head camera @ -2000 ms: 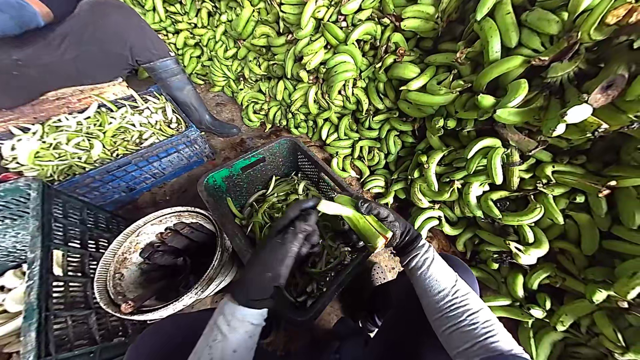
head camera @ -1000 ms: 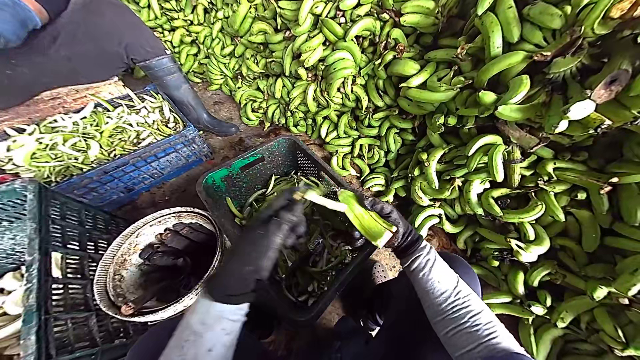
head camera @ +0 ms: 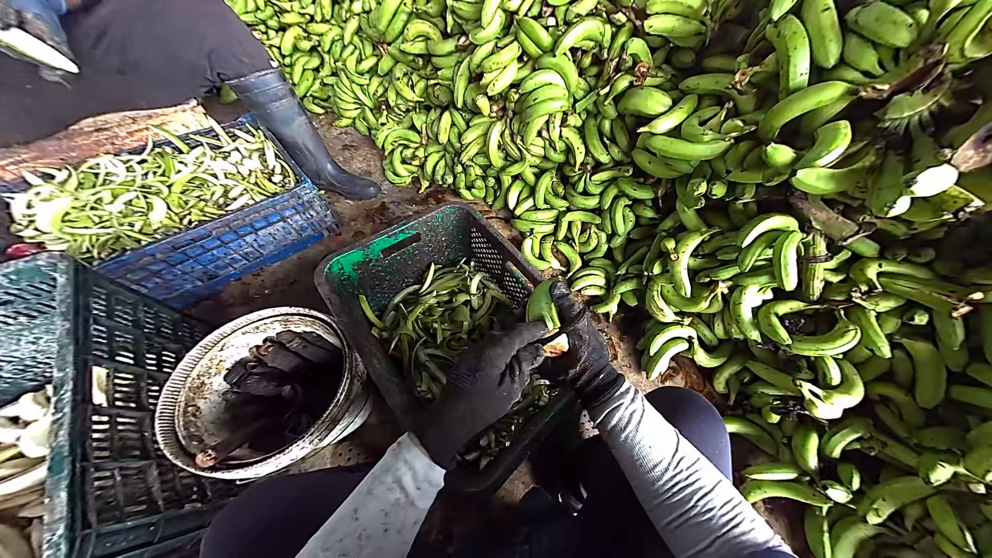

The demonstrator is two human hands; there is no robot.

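Observation:
Both hands wear dark gloves and meet over the right side of a dark green plastic crate [head camera: 353, 310] of green peels [head camera: 442, 318]. My right hand [head camera: 577, 341] is closed around a green plantain or banana [head camera: 542, 304], whose upper end shows above the fingers. Against it, from the left, lies my left hand [head camera: 496, 372], fingers bent; whether it grips the fruit or a tool is hidden. A small pale brown piece shows between the hands.
A large heap of green bananas or plantains [head camera: 542, 101] fills the right and back. At left are a white bucket [head camera: 174, 387] with dark gloves, a green crate [head camera: 70, 403] with pale peeled pieces, and a blue crate [head camera: 225, 248] of peels. Beyond sits another person wearing a rubber boot [head camera: 291, 128].
The long, partly peeled fruit pointed toward lower right earlier; now only a short green end shows upright at my right hand. My left hand has moved right, against my right hand.

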